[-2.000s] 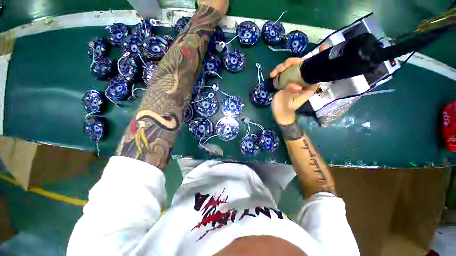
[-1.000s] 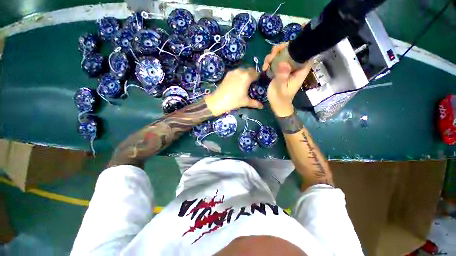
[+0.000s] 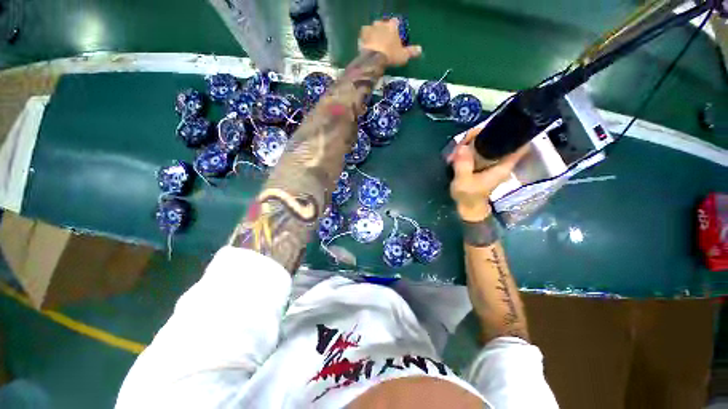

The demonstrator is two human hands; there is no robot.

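My left hand (image 3: 384, 41) is stretched past the far rail, with a round blue-and-white patterned unit (image 3: 402, 30) between its fingers and thumb, partly hidden by the hand. My right hand (image 3: 476, 177) is wrapped around the grip of the black electric screwdriver (image 3: 506, 130), over the left side of the silver-white screw feeder (image 3: 543, 162). The driver's tip is hidden. Many more patterned units with thin white cords lie on the green bench, such as one near the front edge (image 3: 367, 225). My left forearm covers part of the pile.
Two dark round things (image 3: 307, 30) lie beyond the pale far rail (image 3: 160, 64). A red pack (image 3: 713, 232) sits at the far right of the bench. A black cable hangs behind the feeder. Cardboard boxes (image 3: 607, 343) stand below the near edge.
My left hand has moved from beside the driver tip to beyond the far rail, with a unit. The unit under the driver is gone from there. My right hand still holds the driver.
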